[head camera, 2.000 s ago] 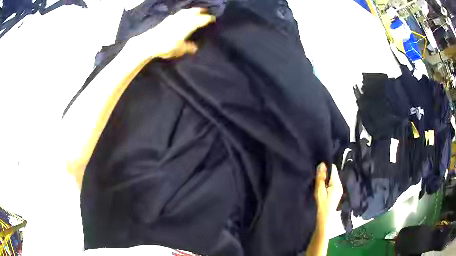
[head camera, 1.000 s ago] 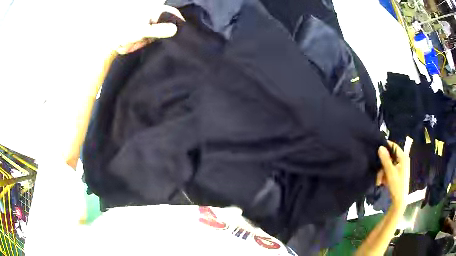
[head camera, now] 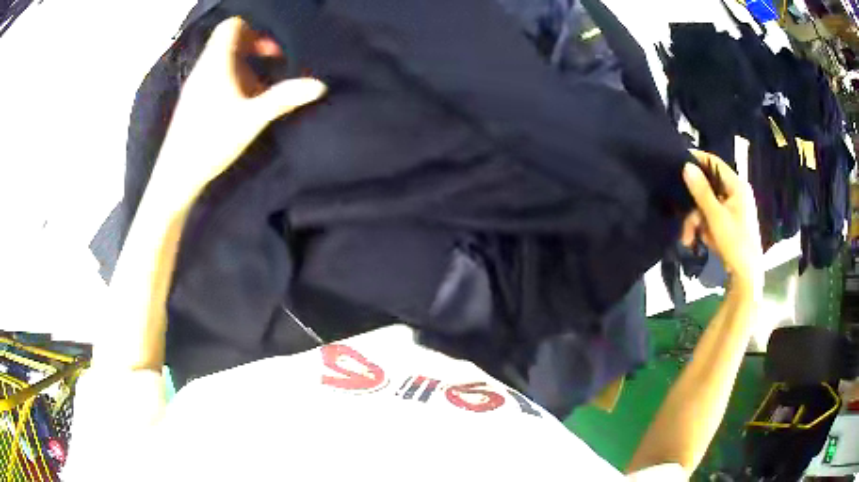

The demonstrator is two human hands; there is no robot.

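Note:
A large navy-black jacket body (head camera: 405, 160) spans the space between my hands and hangs over the table edge against my white printed shirt. Shinier lining (head camera: 579, 52) shows at its upper right, with a small yellow mark. My left hand (head camera: 240, 94) is at the upper left, thumb apart on top of the cloth, with some fingers hidden. My right hand (head camera: 721, 207) pinches the garment's right edge between thumb and fingers. A thin pale line (head camera: 303, 325) shows on the dark cloth near my shirt.
The white worktable (head camera: 56, 188) lies under the garment. A stack of dark cut parts (head camera: 725, 85) with pale and yellow tickets is at the right. A yellow wire-sided cart (head camera: 33, 395) is at lower left. Green floor (head camera: 678, 358) and a black seat-like object (head camera: 801, 362) show at lower right.
The garment has opened out to the right and its lining shows at upper right. My right hand has moved up and right with its edge; my left hand has shifted left.

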